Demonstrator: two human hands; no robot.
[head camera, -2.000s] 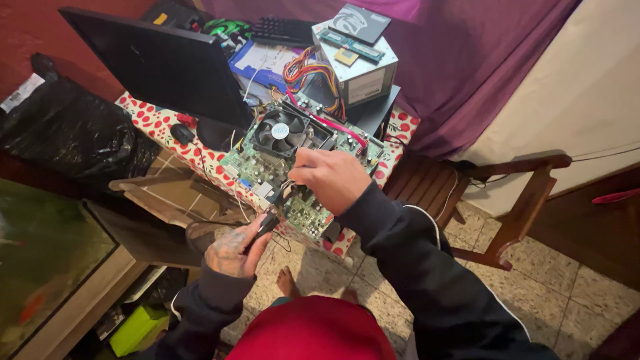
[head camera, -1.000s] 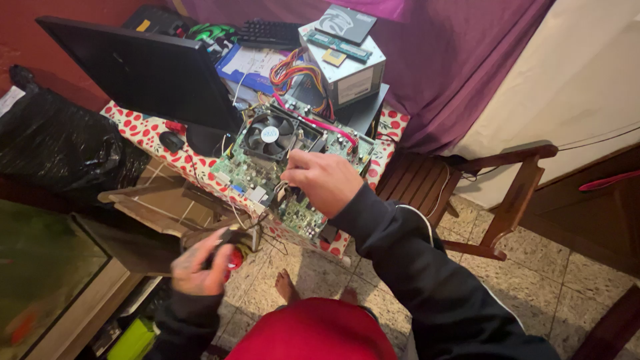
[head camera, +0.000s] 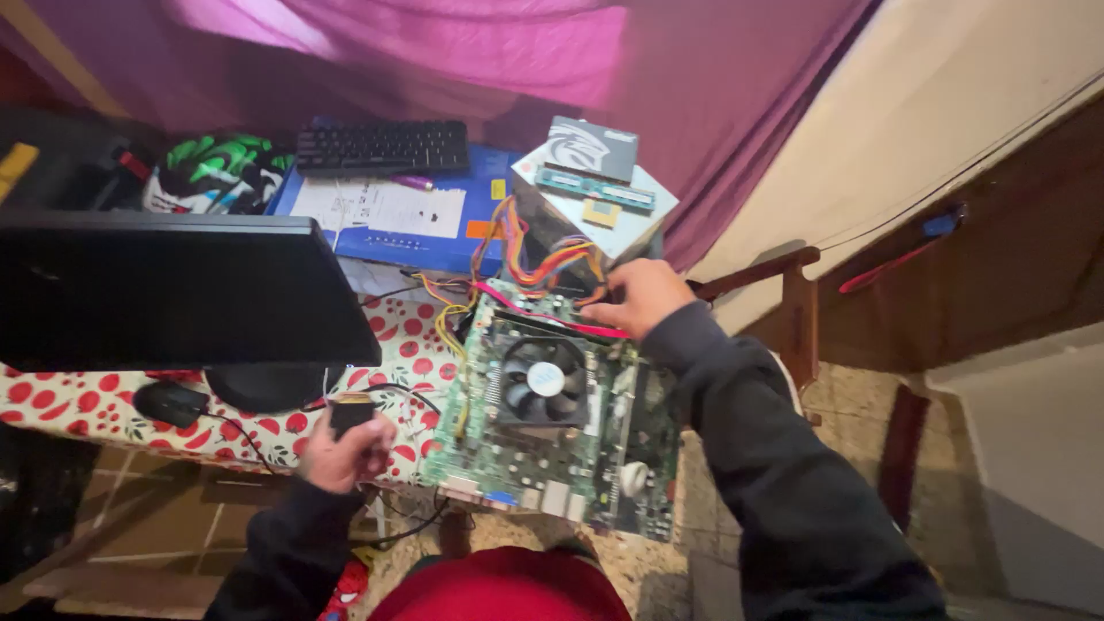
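My left hand (head camera: 345, 448) holds a small black object (head camera: 351, 416), too blurred to name, left of a green computer motherboard (head camera: 543, 470). A black CPU cooling fan (head camera: 544, 379) sits on the board. My right hand (head camera: 642, 297) is at the board's upper right edge, by the red cable (head camera: 595, 329) and the colored power supply wires (head camera: 552, 263); whether its fingers grip anything cannot be told. Just beyond it is a metal power supply box (head camera: 660, 205), with a solid-state drive (head camera: 593, 148), a RAM module (head camera: 595, 188) and a small processor chip (head camera: 600, 213) on top.
A black monitor (head camera: 181, 293) stands at the left, with a mouse (head camera: 171, 403) below it on the patterned tablecloth (head camera: 52, 401). A keyboard (head camera: 384, 147) rests on a blue box (head camera: 388, 246) at the back. A wooden chair (head camera: 798, 319) is at the right.
My right hand has moved from the board's port side near the fan to its far edge by the power wires. My left hand still holds the black object. The view has shifted strongly.
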